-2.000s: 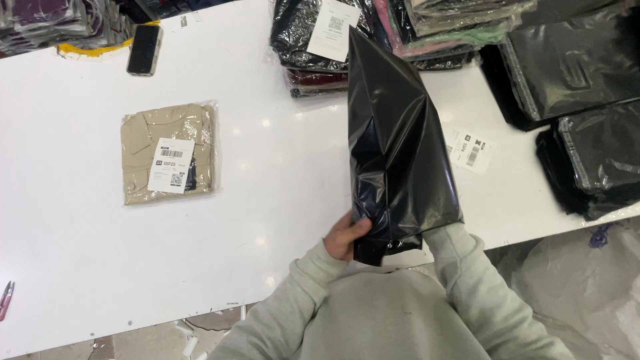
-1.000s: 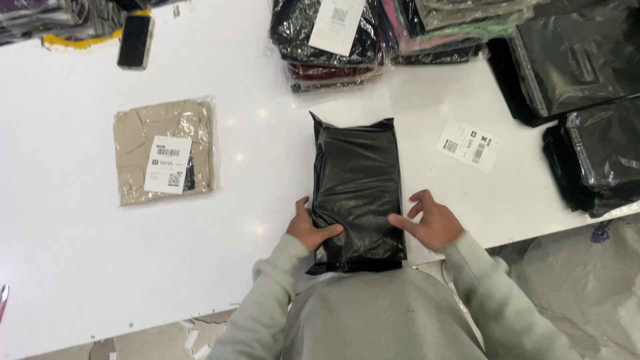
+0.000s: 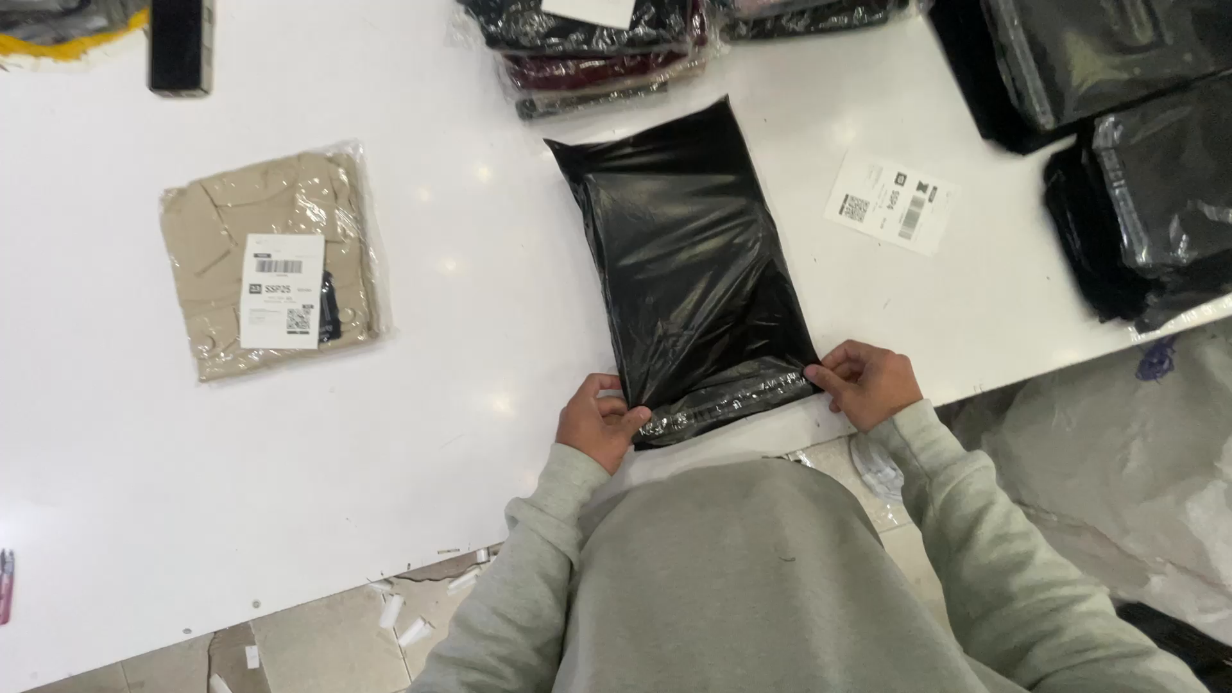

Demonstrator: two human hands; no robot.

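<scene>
A black plastic mailing bag [image 3: 688,260] lies on the white table, tilted slightly, with a clear shiny strip along its near end. My left hand [image 3: 602,421] pinches its near left corner between thumb and fingers. At the near right corner, my right hand [image 3: 864,383] grips the bag's edge the same way. To the left lies a folded beige garment in a clear plastic bag [image 3: 217,226], with a printed label [image 3: 282,292] on top. A loose printed label [image 3: 890,202] lies right of the black bag.
Bagged garments [image 3: 597,69] are stacked beyond the black bag. Piles of black plastic bags [image 3: 1174,192] stand at the right. A phone [image 3: 180,46] lies at the back left, and a pen [image 3: 7,585] at the left edge. Clear plastic sheeting [image 3: 1107,462] hangs below the table's right edge.
The black bag was raised upright over my right hand two seconds ago and then lay flat on the table. My hands have moved to its near corners, and its shiny strip now shows.
</scene>
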